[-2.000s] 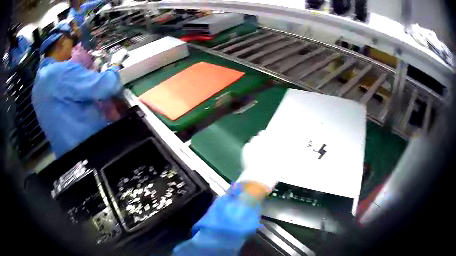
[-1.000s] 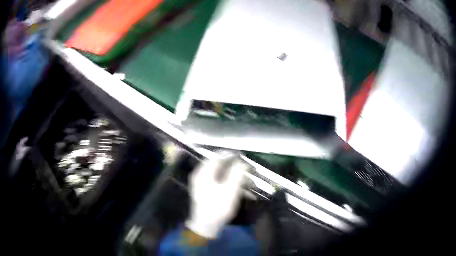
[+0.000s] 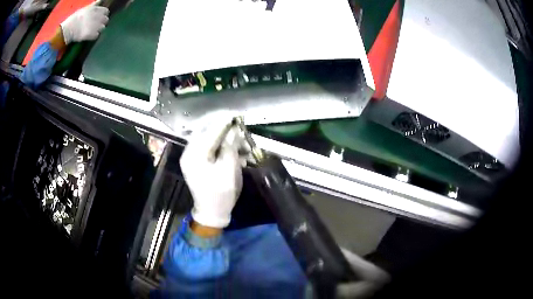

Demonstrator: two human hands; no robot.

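Note:
My left hand (image 3: 213, 169), white-gloved, pinches a small metal fastener (image 3: 221, 141) at its fingertips, in front of the enclosure's open end. My right hand (image 3: 365, 277), white-gloved and partly hidden, grips the black electric screwdriver (image 3: 292, 213). The driver's thin bit points up and left, its tip at my left fingertips; whether it touches the fastener is unclear. The pale enclosure (image 3: 263, 38) has its open end towards me, with a green circuit board (image 3: 263, 77) inside and a bare silver lip below.
Another enclosure (image 3: 453, 64) with a fan panel (image 3: 418, 125) is at right. A red-orange pad (image 3: 386, 52) lies between the units. A parts bin (image 3: 87, 193) is at lower left. Another person's gloved hand (image 3: 85, 23) is at upper left. The silver conveyor edge (image 3: 327, 169) crosses in front.
The view has swung down and right. My left hand has left the enclosure's cover and now holds a small piece. The driver and my right hand have come into view. A neighbour's gloved hand shows at upper left.

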